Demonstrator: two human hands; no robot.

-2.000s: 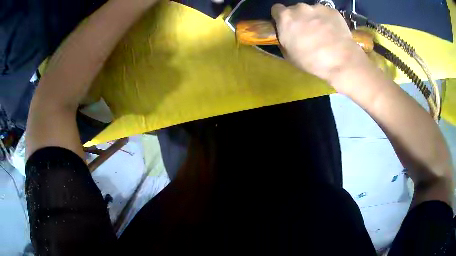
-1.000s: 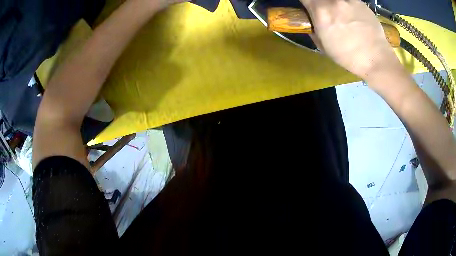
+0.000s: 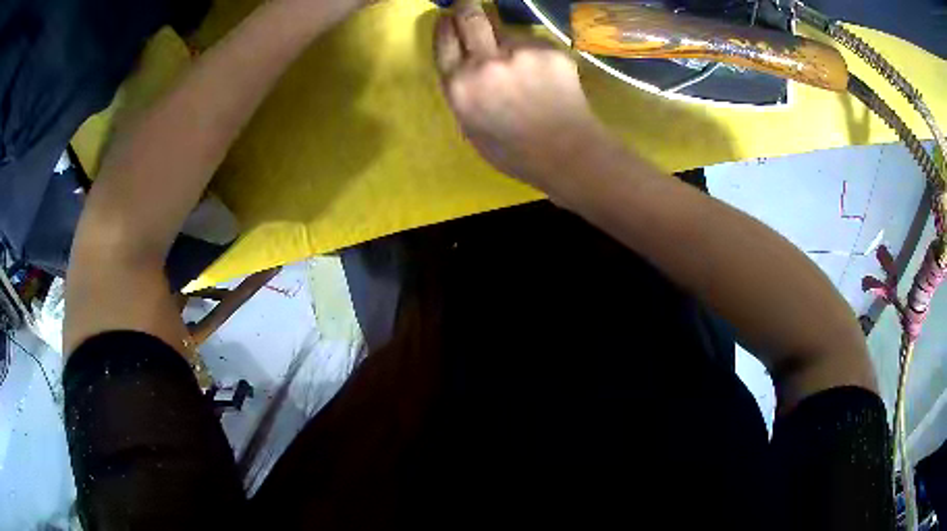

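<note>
The steam iron, with its orange-brown wooden handle [image 3: 711, 47], rests at the top right with nothing on the handle. Its dark plate has a pale metal rim. My right hand [image 3: 514, 99] is left of the iron, at the edge of a dark garment [image 3: 509, 10] that is mostly cut off by the top edge. Its fingers point up and are bent; whether they pinch cloth cannot be told. My left forearm reaches to the top edge and my left hand is out of the picture.
A yellow cloth [image 3: 405, 166] covers the table. Dark cloth [image 3: 52, 83] is heaped at the left. Ribbed hoses run from the iron to the right, with pink wrapping [image 3: 922, 290] lower down. A pale tiled floor [image 3: 800, 228] shows below.
My right hand has let go of the iron's handle and moved left to the garment's edge. The iron sits further right than two seconds ago. The pink wrapping has come into view.
</note>
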